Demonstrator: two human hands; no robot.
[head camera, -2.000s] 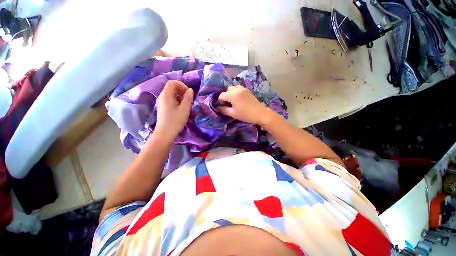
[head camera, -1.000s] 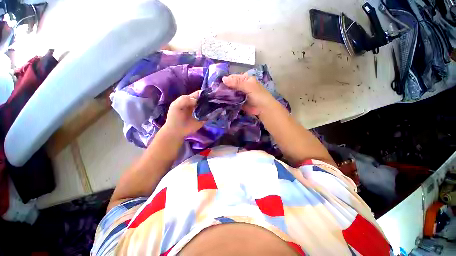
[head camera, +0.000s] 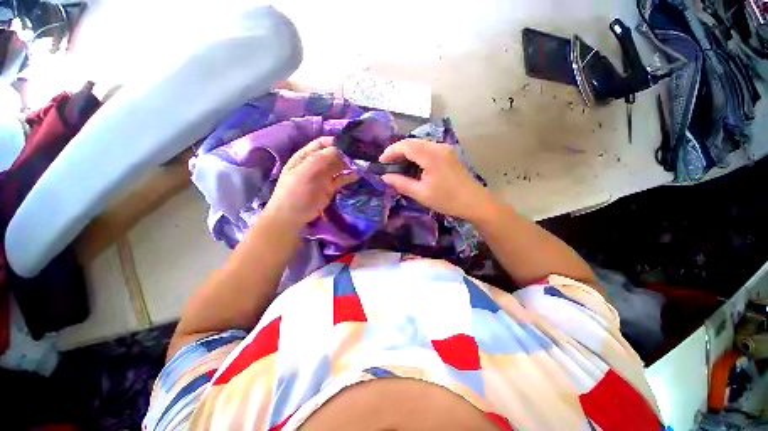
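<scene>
A shiny purple garment (head camera: 253, 156) with lilac and grey-black print lies crumpled at the near edge of the pale table. My left hand (head camera: 312, 181) pinches a gathered fold of it. My right hand (head camera: 434, 172) holds a small dark tool (head camera: 394, 168), finger-length, pointing left against the raised fabric between my hands. The kind of tool cannot be told. Part of the fold between the hands shows a dark opening or edge.
A long padded white-grey board (head camera: 152, 135) stands over the pale table (head camera: 539, 160) at left, with dark red fabric (head camera: 50, 130) beyond it. A speckled white block (head camera: 387, 94) lies behind the garment. At right are a flat black rectangle (head camera: 549, 55), an iron-like dark object (head camera: 602, 71) and grey-blue fabric (head camera: 707, 93).
The fabric fold has been turned and spread between my hands. My right hand has moved slightly right and down, and the dark tool now shows in it. The view has shifted slightly.
</scene>
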